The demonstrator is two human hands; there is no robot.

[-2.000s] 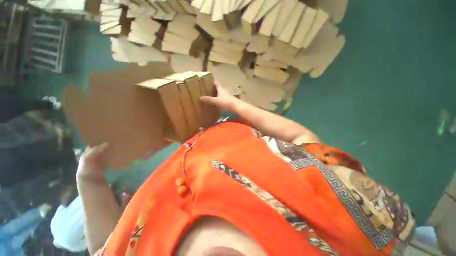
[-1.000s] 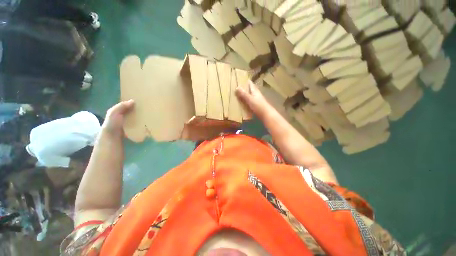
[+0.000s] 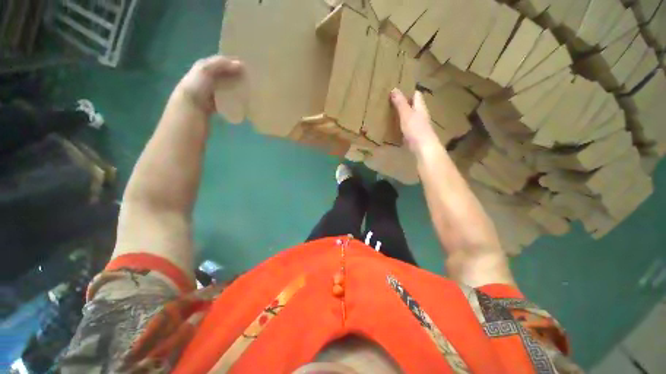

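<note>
A bundle of nested cardboard blanks (image 3: 281, 66) is held out in front of me at the top centre. Its flat notched flap points left and its row of folded sections (image 3: 365, 77) stands at the right. My left hand (image 3: 215, 77) grips the flap's left edge. My right hand (image 3: 412, 120) lies against the right side of the folded sections, thumb and finger showing. The bundle is at the left edge of a large shingled stack of part-folded blanks (image 3: 540, 80). Whether it rests on the stack is hard to tell.
The green floor (image 3: 252, 190) shows below the bundle. My dark-trousered legs and a light shoe (image 3: 344, 173) are below it. A pale slatted pallet (image 3: 98, 25) is at the upper left. Dark, blurred items (image 3: 51, 182) lie along the left. Cardboard (image 3: 646, 336) shows at the lower right.
Both arms have reached further forward, carrying the bundle up and right in the view to the stack's left edge. My legs now show below it.
</note>
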